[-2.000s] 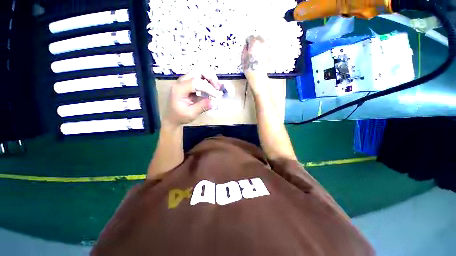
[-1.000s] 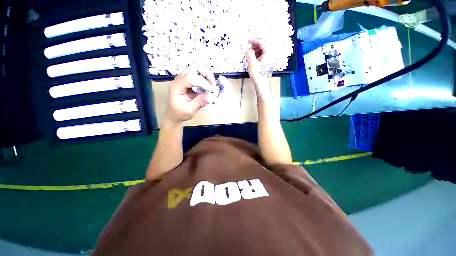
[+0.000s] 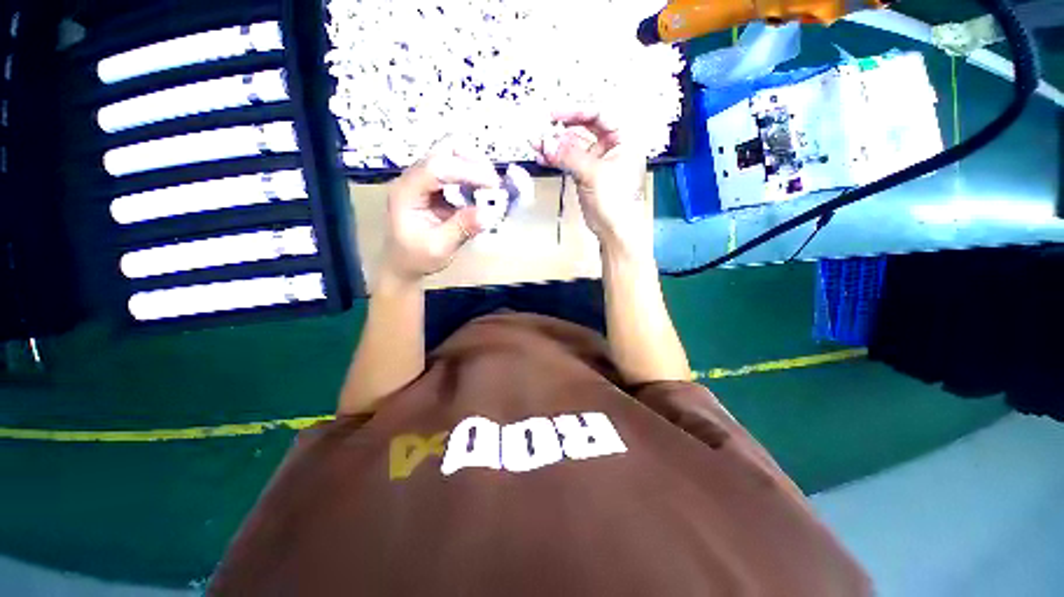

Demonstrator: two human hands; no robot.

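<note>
My left hand holds a small white part between thumb and fingers above the tan cardboard sheet. The part looks rounded; its details are blurred. My right hand is to the right, at the near edge of the parts tray, with thumb and fingertips close together. Something small and white seems to be at these fingertips, but it blends with the white parts heaped behind. The two hands are apart.
A black slotted tray with several white tubes lies left. The orange screwdriver hangs upper right, its black cord curving down. A blue tray holds the screw box, beside a clear plastic bag.
My right hand has come back from over the heaped parts towards my left hand, its fingers drawn together. My left hand still holds the white part. The screwdriver has swung left and down since one second ago.
</note>
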